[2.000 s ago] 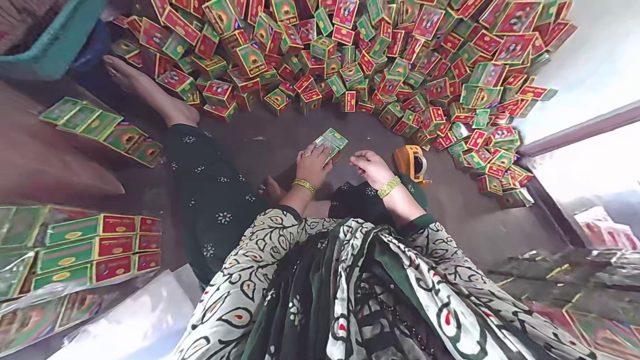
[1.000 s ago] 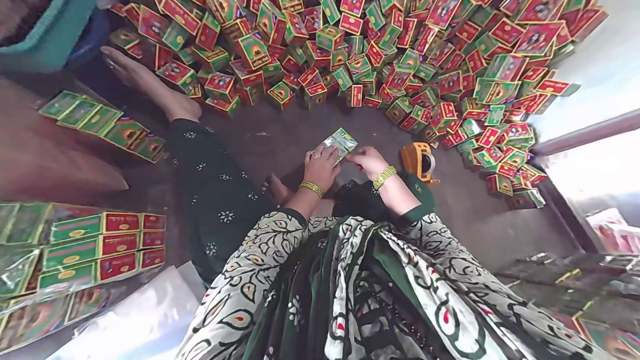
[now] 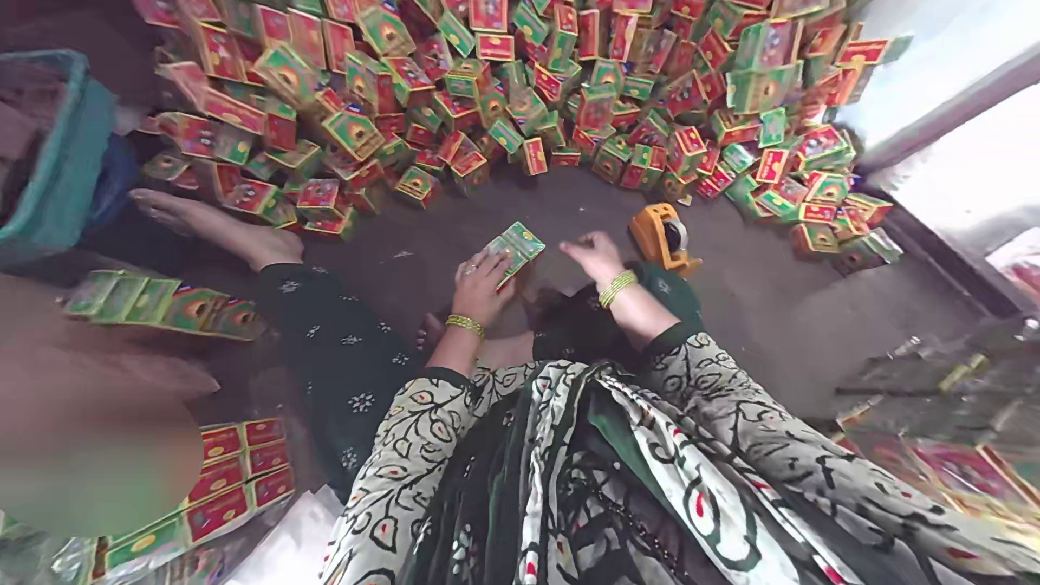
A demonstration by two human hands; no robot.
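My left hand (image 3: 483, 286) holds a small green and red cardboard box (image 3: 517, 246) just above the floor, its fingers over the near left part of the box. My right hand (image 3: 595, 257) is a short way to the right, apart from the box, with thumb and forefinger close together; whether something thin is between them cannot be told. An orange tape dispenser (image 3: 662, 237) with a roll of tape stands on the floor to the right of my right hand.
A large heap of red and green boxes (image 3: 528, 106) spreads across the far floor. At the left are a teal plastic crate (image 3: 97, 154), a row of boxes (image 3: 154, 302), and stacked red boxes (image 3: 244, 463) near a white sheet (image 3: 296, 540). Wrapped packs (image 3: 934, 471) lie at the right.
My right hand touched the box one second ago and is now apart from it, to the right. The left hand has kept the box. A blurred shape now covers part of the stacked boxes at the left.
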